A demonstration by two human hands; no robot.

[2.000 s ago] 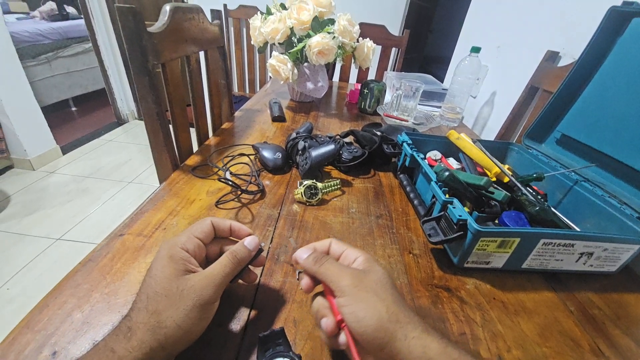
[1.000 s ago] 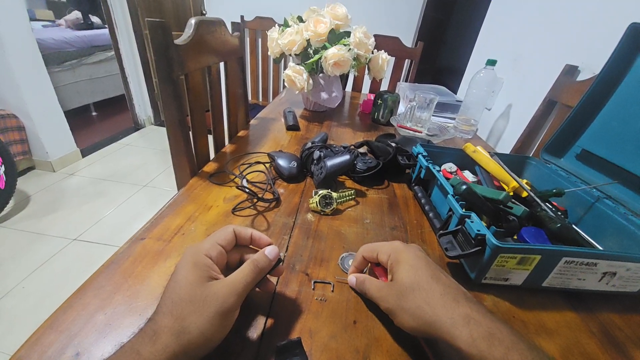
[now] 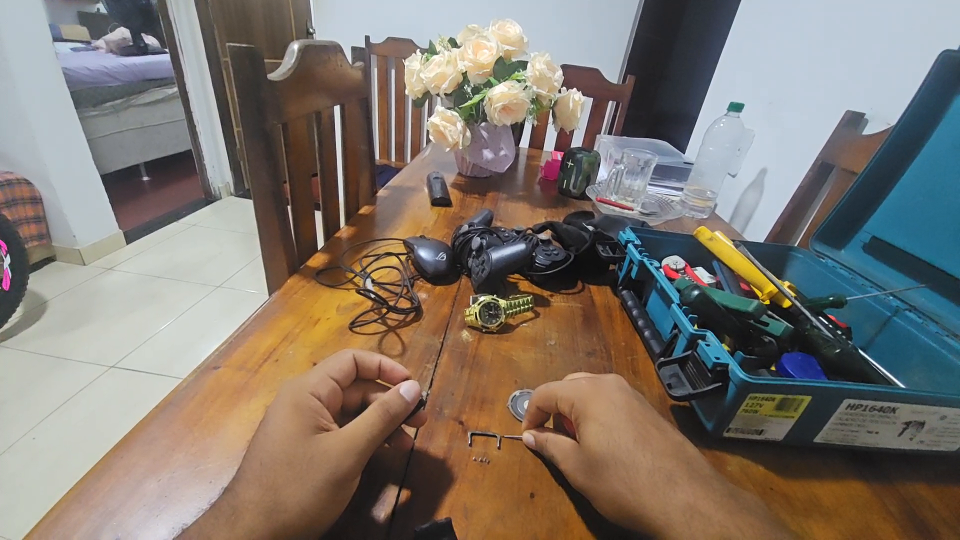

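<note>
Between thumb and forefinger, my left hand (image 3: 330,435) pinches a small dark piece (image 3: 420,403), mostly covered by the fingers. My right hand (image 3: 600,435) grips a thin red-handled tool whose metal shaft (image 3: 513,437) points left; the handle is mostly hidden in the palm. The shaft's tip is at a small U-shaped metal piece (image 3: 484,434) on the table. Several tiny metal parts (image 3: 481,460) lie just below that piece. A round metal disc (image 3: 518,404), seemingly a watch case back, is partly behind my right fingers. At the bottom edge lies a black item (image 3: 436,529), cut off by the frame.
A gold-coloured wristwatch (image 3: 489,312) lies ahead, with a wired mouse (image 3: 431,259) and game controllers (image 3: 499,259) behind it. At right, an open teal toolbox (image 3: 739,405) holds screwdrivers and other tools. Farther back are a flower vase (image 3: 485,150), a glass mug (image 3: 632,176) and a plastic bottle (image 3: 709,165).
The right hand's red tool, seen pointing toward the bottom edge two seconds ago, is now mostly hidden in the hand, its shaft lying by the U-shaped piece. The left hand still pinches the small piece.
</note>
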